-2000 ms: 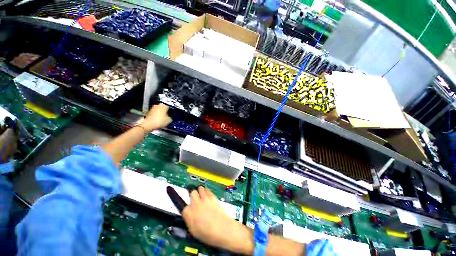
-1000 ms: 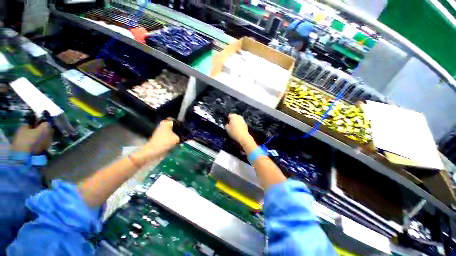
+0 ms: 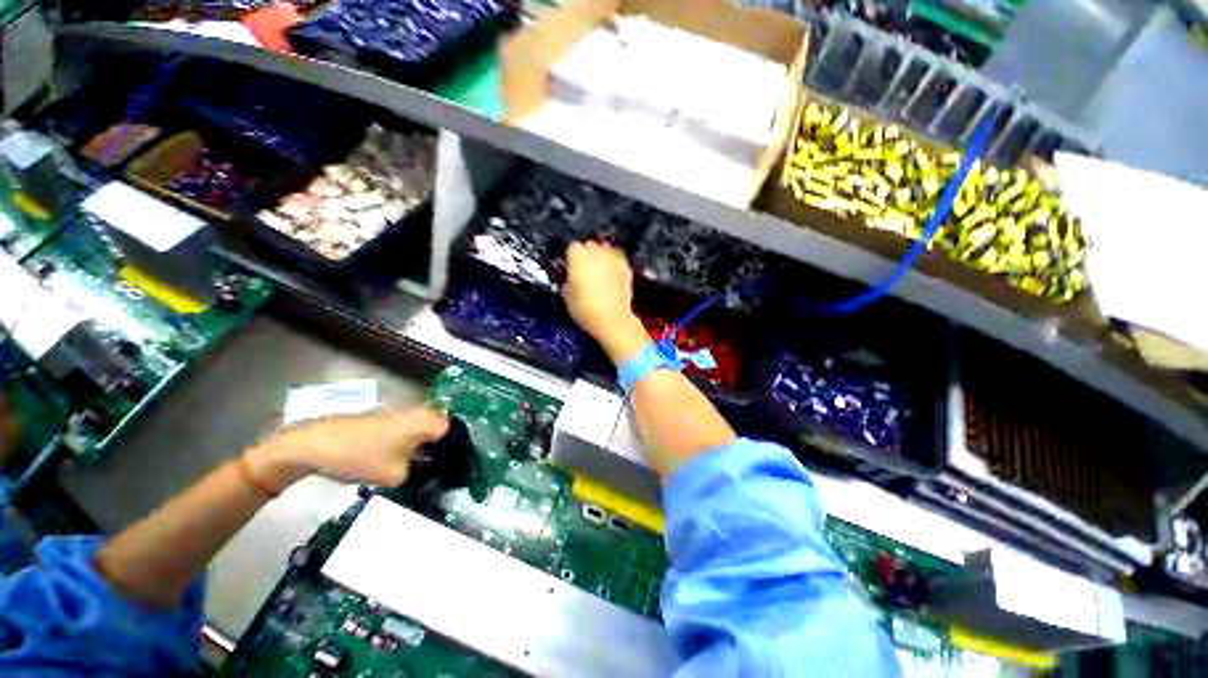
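Note:
My left hand is low over the green circuit board, its fingers closed on dark components just above the board's upper left part. My right hand, with a light blue wrist strap, reaches into the bin of black components under the shelf. Its fingertips are among the parts, and whether they grip any is hidden. A long silver-white heatsink lies across the board. A finned heatsink with a yellow base strip stands behind it, partly covered by my right forearm.
Bins of blue-purple parts, red parts and beige parts sit under the metal shelf edge. A white-parts carton and yellow-and-black parts are above. Another finned heatsink is left. A blue cord hangs over the shelf.
My left hand has moved down from the bin edge to over the board, with dark parts in its fingers. My right hand moved from the long heatsink to the black-component bin. The view has shifted.

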